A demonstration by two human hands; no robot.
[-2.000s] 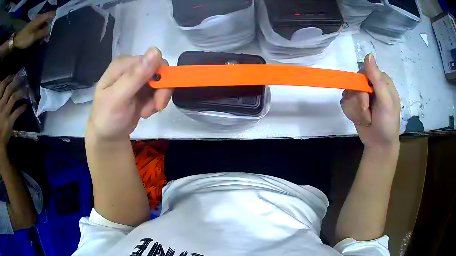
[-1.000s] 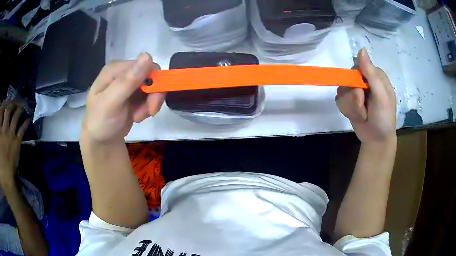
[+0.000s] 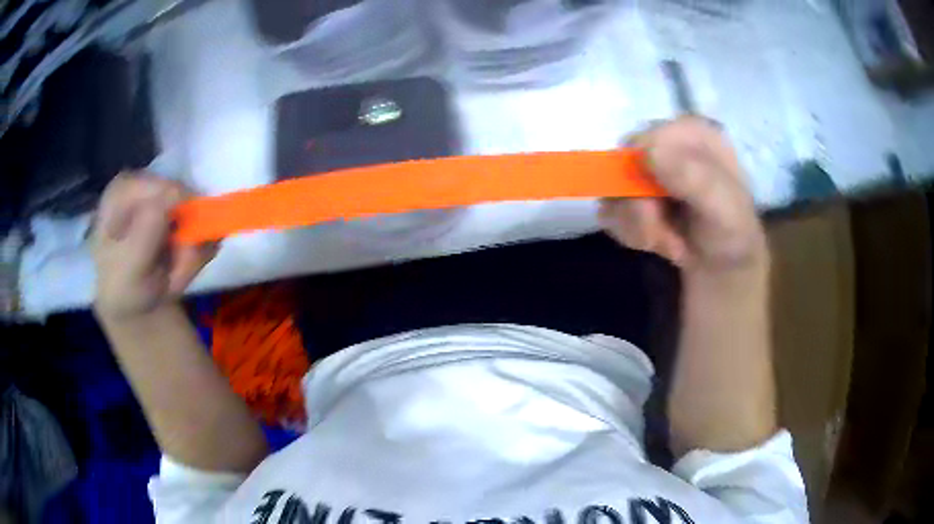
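An orange carry strap [image 3: 430,184] is stretched flat and nearly level between my two hands, above the bench's near edge. My left hand [image 3: 149,241] grips its left end and my right hand [image 3: 696,194] grips its right end. Both ends are covered by fingers. A black power bank [image 3: 364,123] with a shiny round logo lies on the bench behind the strap, which hides its near part. A whitish bag shows around its near side. The frame is blurred.
Blurred bagged black units [image 3: 297,15] stand at the back of the white-covered bench [image 3: 574,113]. A dark unit [image 3: 77,123] is at the left. A pile of orange straps [image 3: 256,353] lies below the bench edge at lower left. A brown box [image 3: 809,307] is below right.
The view has turned and blurred. Both hands, still holding the strap, appear farther left, with the left end lower. The other person's hands at the left are no longer visible.
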